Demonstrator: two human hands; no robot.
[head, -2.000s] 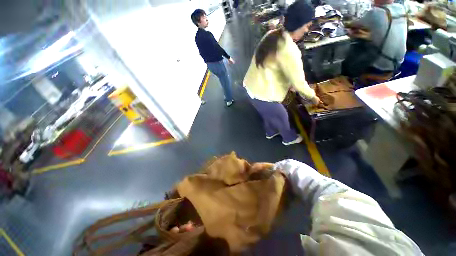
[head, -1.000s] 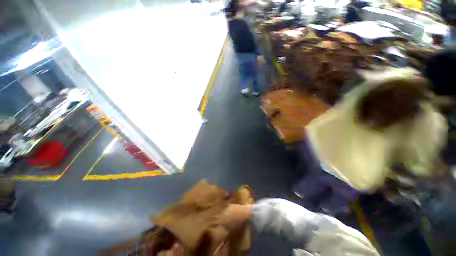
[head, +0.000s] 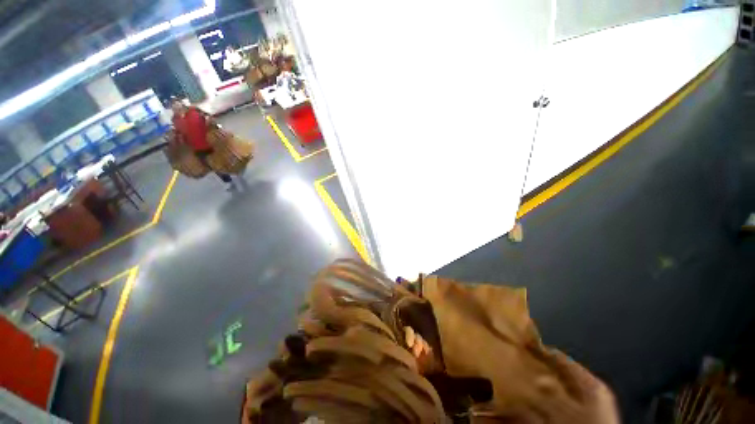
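Observation:
A bundle of brown bags fills the bottom centre. Many stacked strap loops (head: 348,364) bulge on its left side, and a soft tan-brown bag panel (head: 488,331) spreads to the right. Curled fingers of my left hand (head: 416,344) show between the loops and the panel, closed around straps; the rest of that hand is hidden by the bags. A blurred skin-toned patch at the panel's lower right edge may be my right hand (head: 598,399); its fingers and grip cannot be made out.
A white partition (head: 430,124) stands ahead, with yellow lines on the grey floor (head: 232,273). A person in red (head: 194,137) carries brown bags at the upper left. A red crate (head: 305,124) lies beyond the partition's edge. Benches line the left, with a black metal frame (head: 66,306) and an orange-red panel (head: 29,360) nearer.
The view has swung left, so the workers and bag-laden tables have gone from sight. The strap loops now show more fully, and my right sleeve is no longer in view.

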